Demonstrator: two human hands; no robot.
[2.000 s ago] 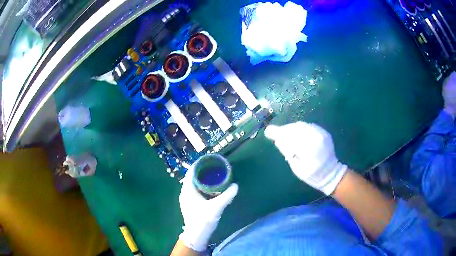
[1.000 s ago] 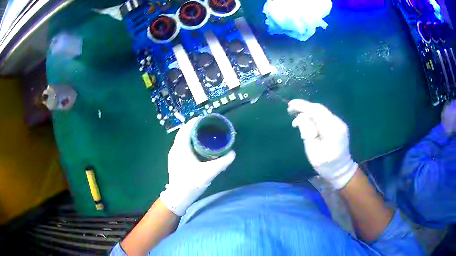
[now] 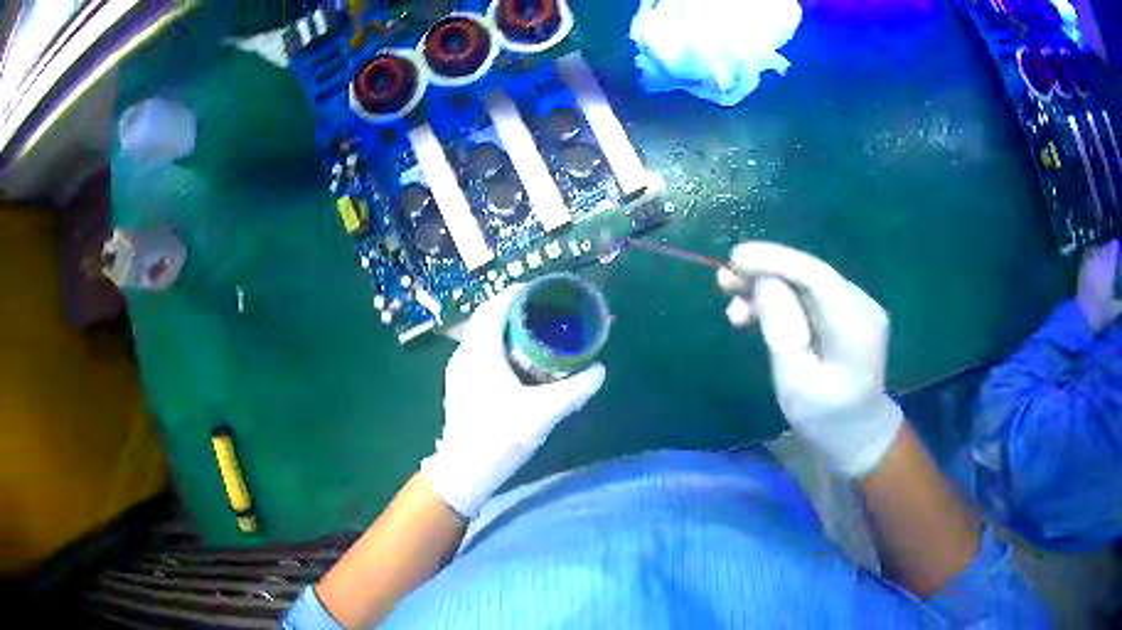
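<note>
The large circuit board (image 3: 449, 240) lies tilted on the green mat, with three toroidal inductors (image 3: 458, 47) in a row and three pale strips (image 3: 529, 160). My left hand (image 3: 492, 412), in a white glove, holds the round coating jar (image 3: 560, 326) upright below the board's near edge; dark blue liquid shows inside. My right hand (image 3: 827, 351), also gloved, holds the thin reddish coating brush (image 3: 677, 254) between thumb and fingers. The brush points left, its tip at the board's near edge by the right end. Whether it touches is unclear.
A crumpled white wipe (image 3: 716, 47) lies beyond the board. A yellow marker pen (image 3: 231, 478) and two small whitish containers (image 3: 145, 259) are at the left. Another board (image 3: 1061, 135) is at the far right, near another person's hand (image 3: 1099, 283) and blue sleeve.
The view has shifted, so the board sits higher in it. The brush, hidden by my right hand at first, now shows and its tip has moved left along the board's near edge. My left hand still holds the jar.
</note>
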